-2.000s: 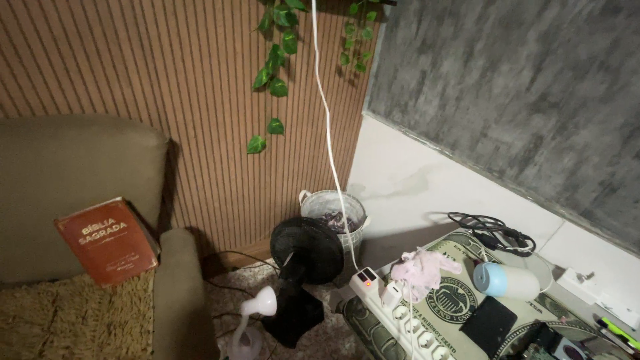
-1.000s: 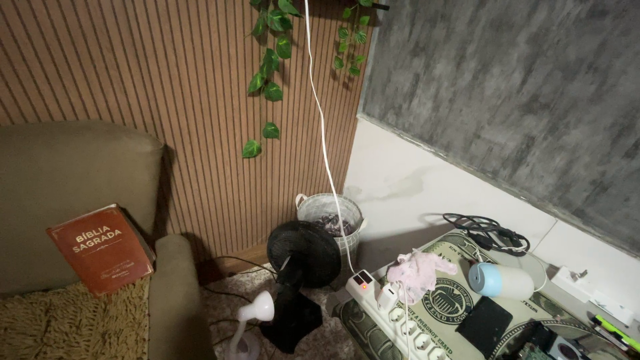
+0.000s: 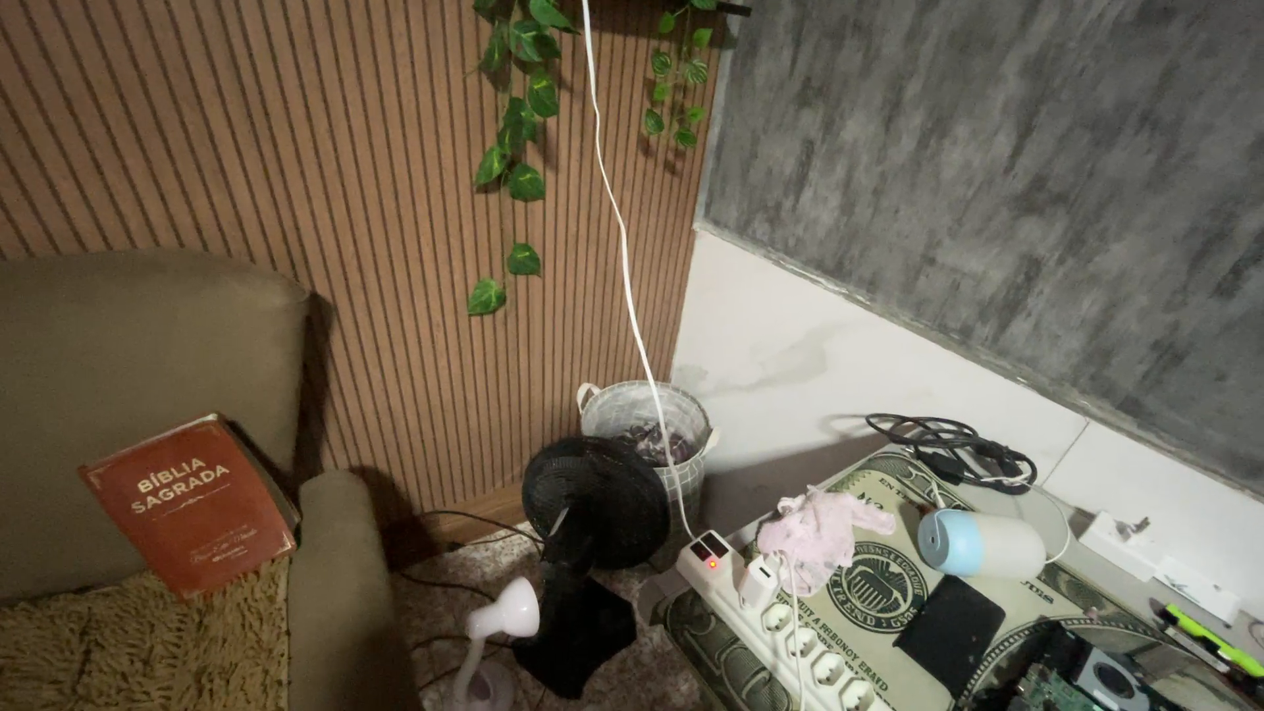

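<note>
Neither of my hands shows in the head view. At the lower right, a mat with a banknote print (image 3: 839,671) covers part of a table. On it lie a white power strip (image 3: 750,617) with a glowing red light and a plugged-in white charger (image 3: 758,581), a crumpled pink cloth (image 3: 815,538), a black flat square item (image 3: 950,632) and a blue and white cylinder (image 3: 983,543) on its side. A green circuit board with a blower fan (image 3: 1096,676) is cut off by the bottom edge. A white cable (image 3: 627,267) hangs from above down to the power strip.
A red Bible (image 3: 193,504) leans on an olive armchair (image 3: 341,583) at left. A black fan (image 3: 597,504), a white desk lamp (image 3: 504,612) and a fabric basket (image 3: 647,395) stand on the floor. Coiled black cable (image 3: 953,449) lies at the table's back. Leafy vines (image 3: 523,118) hang by the slatted wall.
</note>
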